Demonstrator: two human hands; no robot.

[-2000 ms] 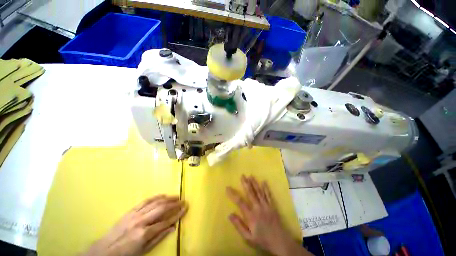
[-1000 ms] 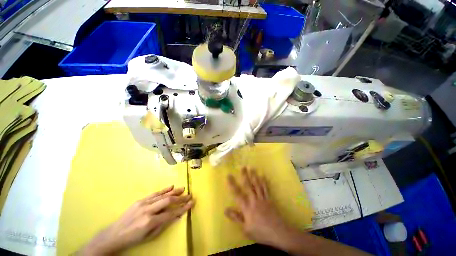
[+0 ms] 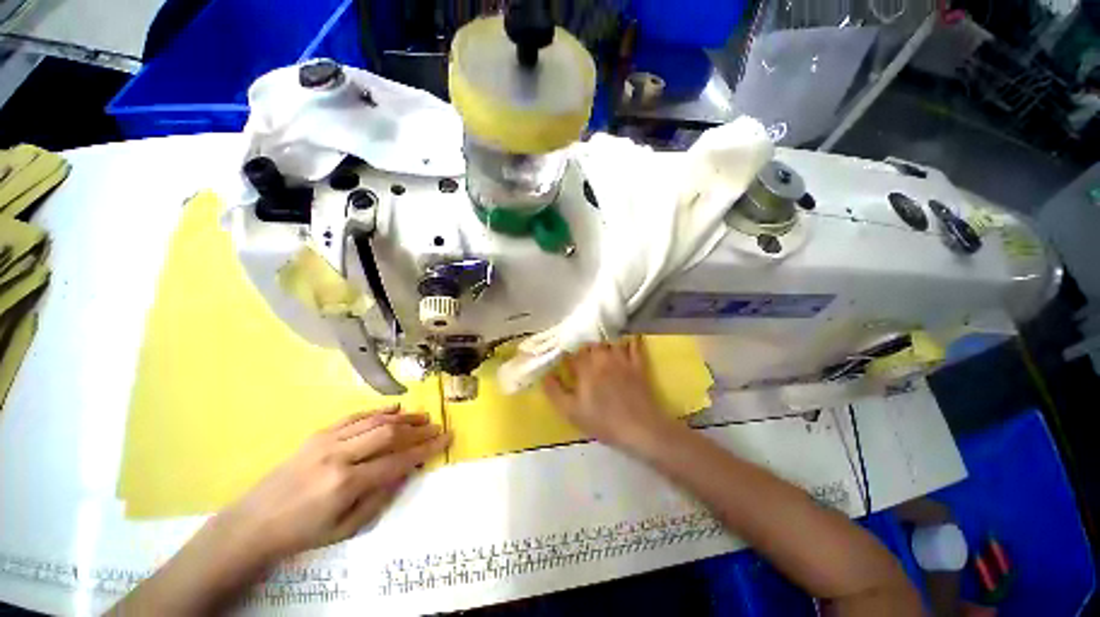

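A yellow panel [image 3: 229,398] lies on the white table under the head of the sewing machine [image 3: 543,283]. A dark seam [image 3: 443,416] runs down it below the presser foot area, which the machine head mostly hides. My left hand [image 3: 350,470] lies flat on the panel just left of the seam, fingertips near it, gripping nothing. My right hand [image 3: 609,392] rests on the panel right of the seam, fingers spread and partly behind the hanging end of the white cloth [image 3: 651,241].
A stack of olive-yellow panels [image 3: 22,259] lies at the table's left. A printed ruler [image 3: 507,548] runs along the front edge. A bottle with a yellow top [image 3: 521,97] stands on the machine. Blue bins are behind [image 3: 229,60] and at lower right [image 3: 1049,518].
The yellow panel has moved away from me under the machine, baring the ruler and front of the table. Both hands have moved forward with it. The camera view has come closer to the machine.
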